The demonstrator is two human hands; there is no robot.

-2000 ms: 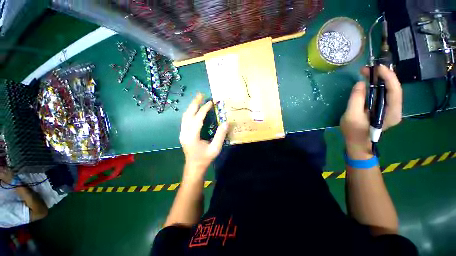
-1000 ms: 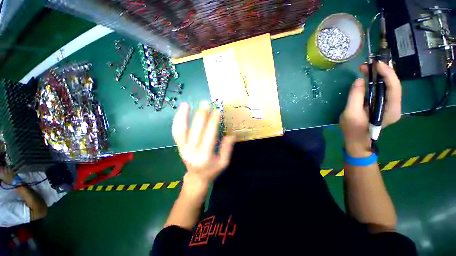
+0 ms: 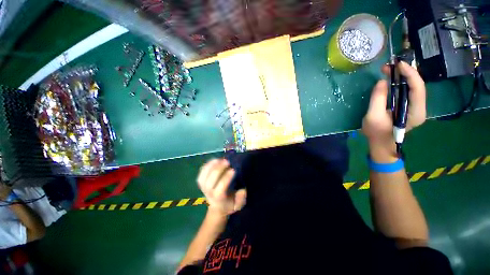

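Observation:
My right hand [image 3: 395, 107] grips a black soldering iron [image 3: 400, 102] with a white end, its thin metal tip and bent tube pointing away from me. My left hand [image 3: 221, 185] is in front of the bench edge, over my dark shirt, fingers loosely curled and thumb apart, with nothing visible in it. The tan work board [image 3: 268, 96] lies on the bench. A narrow PCB strip [image 3: 236, 126] with thin wires runs along its left edge. A few hair-thin lead wires [image 3: 263, 86] lie on the board.
A tall stack with red wires [image 3: 242, 24] stands beyond the board. A yellow-green tin [image 3: 339, 52] and a black box [image 3: 430, 40] are to the right. Wired strips [image 3: 167, 80] and a shiny bagged heap [image 3: 72, 126] lie left. Another person's arm [image 3: 29, 217] shows far left.
My left hand has left the PCB strip and moved back toward my body, past the bench edge, uncovering the strip. My right hand still holds the iron in nearly the same place.

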